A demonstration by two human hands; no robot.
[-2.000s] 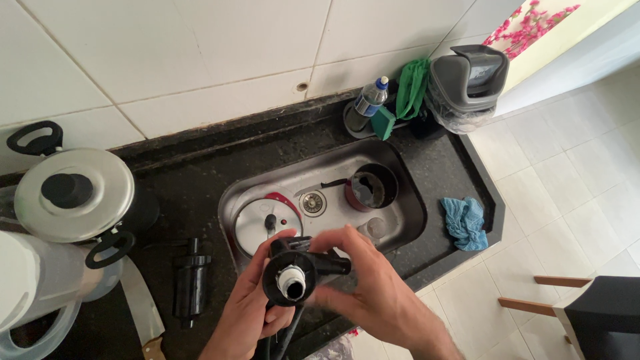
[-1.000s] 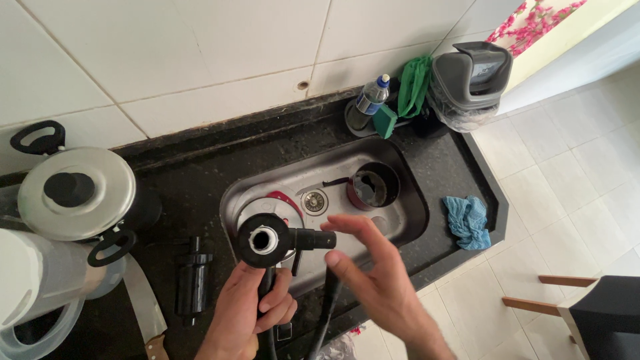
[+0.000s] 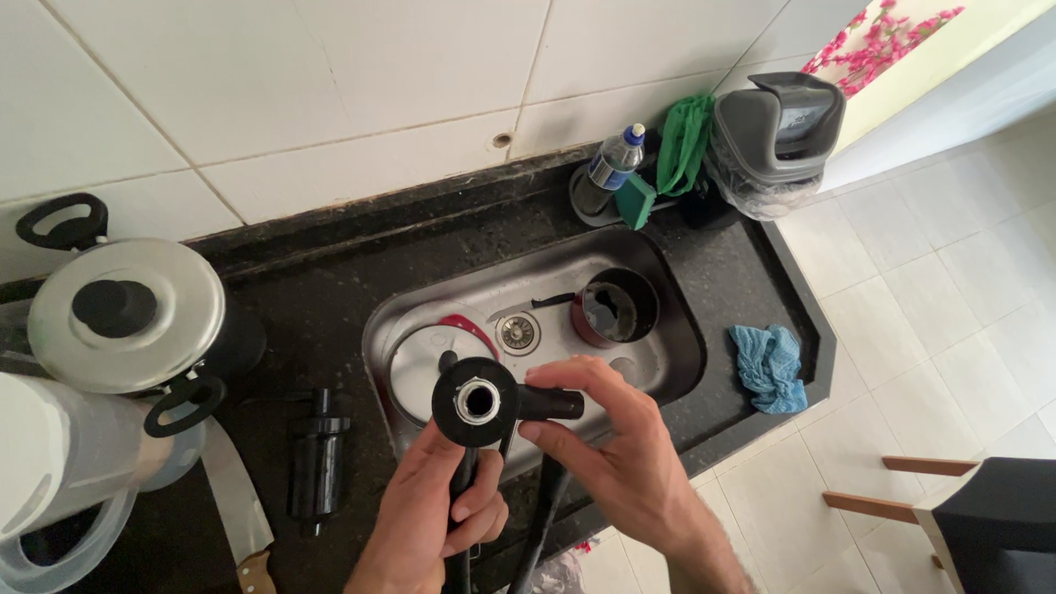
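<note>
My left hand (image 3: pixel 437 503) is closed around the lower part of a black plastic faucet-like fitting (image 3: pixel 445 404), under its round flange. The flange faces up and has a pale threaded ring with a dark hole in its centre. My right hand (image 3: pixel 610 454) grips the short black side tube of the same fitting between thumb and fingers. Black hoses or tubes hang below it. Both hands are over the front edge of a stainless steel sink (image 3: pixel 561 272). A black cylindrical part with a nozzle (image 3: pixel 318 466) lies on the dark stone counter to the left.
In the sink are a round lid (image 3: pixel 412 363), a knife (image 3: pixel 553 300) and a dark red pot (image 3: pixel 590 322). A lidded pot (image 3: pixel 181 289), clear pitcher (image 3: pixel 91 462) and large knife (image 3: pixel 235 495) sit left. Behind stand a bottle (image 3: pixel 615 157) and green sponge (image 3: pixel 635 202); a blue cloth (image 3: pixel 767 371) lies right.
The fitting has turned in my hands, so its side tube now points right. My right hand was spread beside the tube a second ago and has closed on it.
</note>
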